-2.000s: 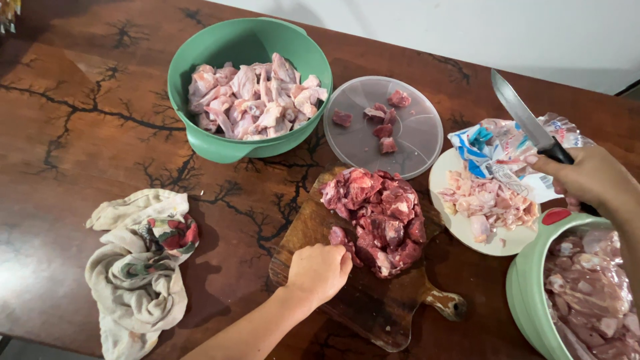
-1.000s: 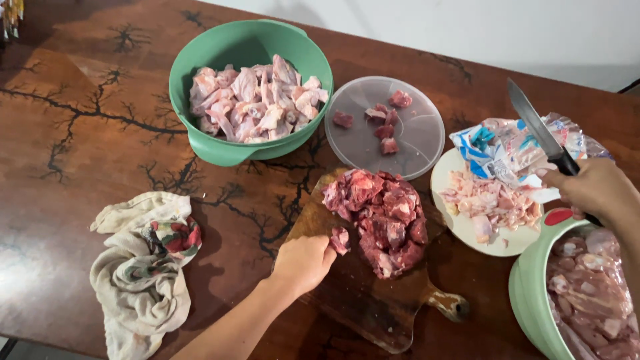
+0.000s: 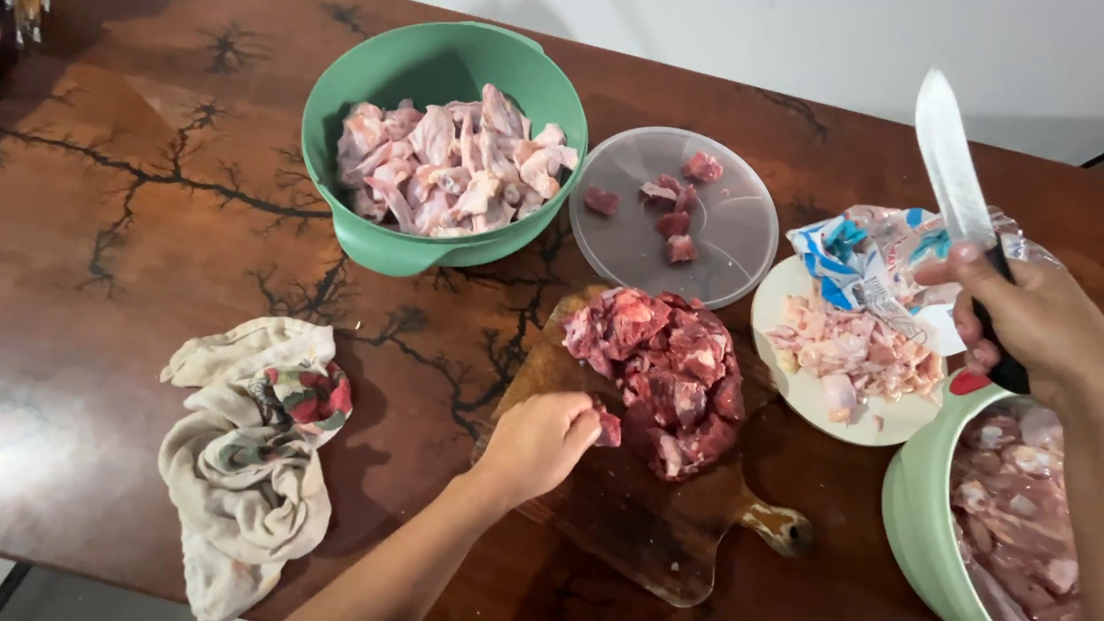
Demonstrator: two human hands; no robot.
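My left hand (image 3: 545,444) pinches a small piece of red meat (image 3: 609,429) over the wooden cutting board (image 3: 638,535). Right beside it, a heap of raw red meat (image 3: 681,379) rests on the board. In my right hand (image 3: 1018,310) is a knife with a black handle, its blade (image 3: 953,164) pointing up, held above the plate and the pale green bowl at the right. Behind the board, several meat pieces (image 3: 674,225) lie on a clear round plastic lid (image 3: 733,250).
A green bowl (image 3: 371,235) of raw chicken pieces stands at the back. On the right are a white plate (image 3: 780,297) with pale scraps, a printed plastic bag (image 3: 906,233) and a pale green bowl (image 3: 914,517) of raw meat. A crumpled cloth (image 3: 250,466) lies at the left.
My left hand was lower beside the heap two seconds ago, then lifted a bit of meat at its left edge. The knife in my right hand now points more steeply upward.
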